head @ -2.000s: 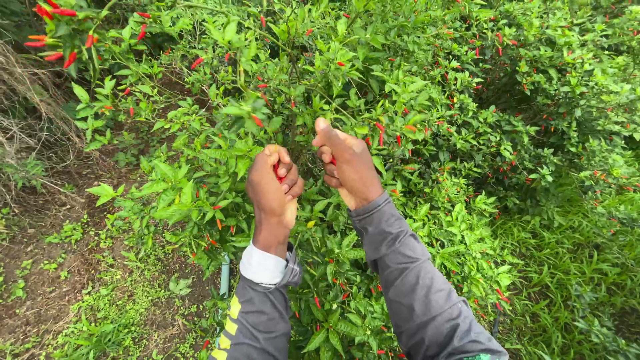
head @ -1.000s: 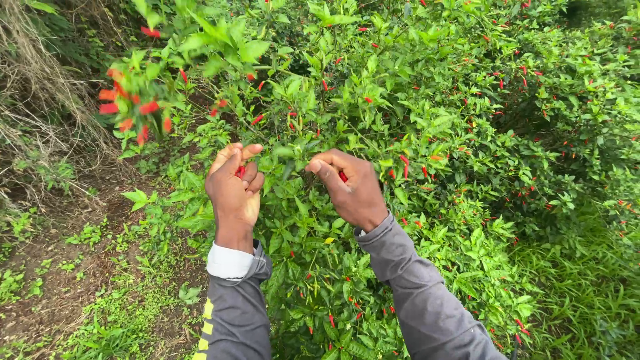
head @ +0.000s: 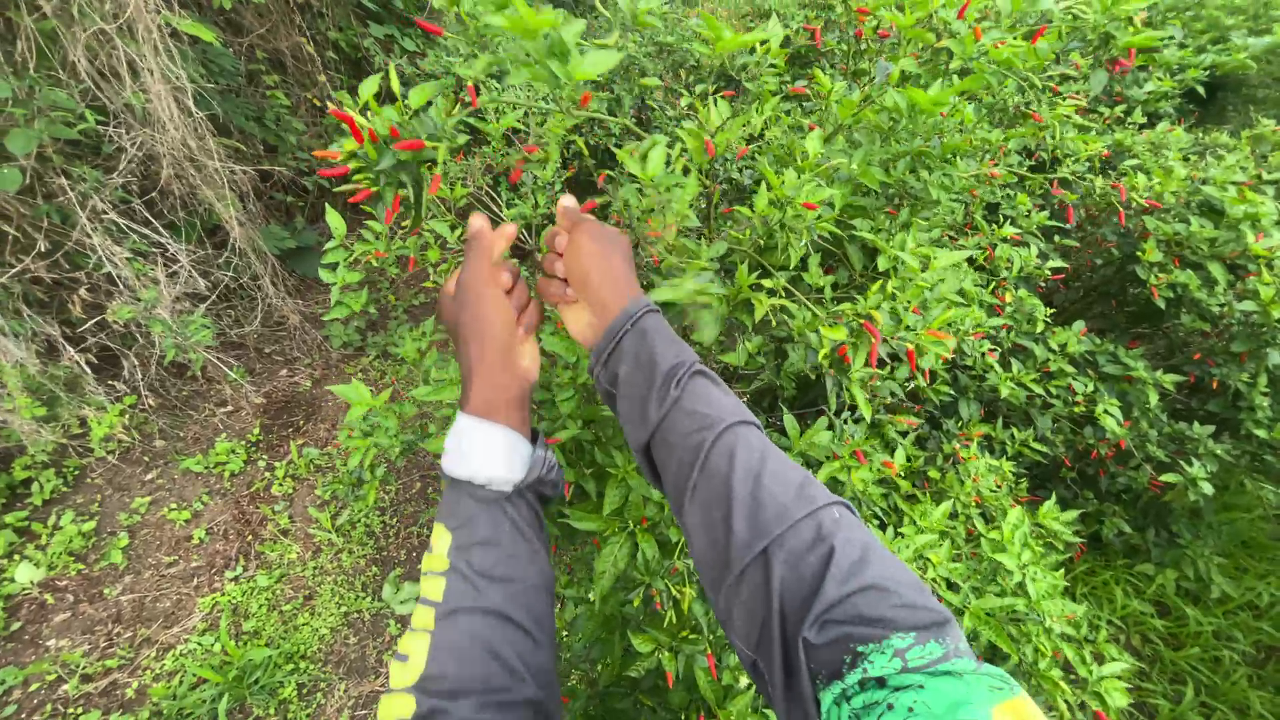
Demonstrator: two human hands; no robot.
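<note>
A leafy chili pepper bush (head: 930,260) bears many small red chili peppers. My left hand (head: 492,305) is over the bush's left part, fingers curled and thumb raised; whether anything lies within the fingers is hidden. Close to its right, my right hand (head: 592,265) is curled with its back toward me, and a bit of red shows just behind its fingertips. It cannot be told whether that red is held. A cluster of red chili peppers (head: 375,165) hangs on a branch up and left of both hands.
Dry tangled vines (head: 150,150) stand at the upper left. Bare soil (head: 130,540) with low weeds lies at the lower left. Long green grass (head: 1180,610) grows at the lower right. Thin branches reach around both hands.
Both hands have moved closer together since one second ago. Red chili pieces that showed in both hands then are not visible in the left now. The view has shifted left.
</note>
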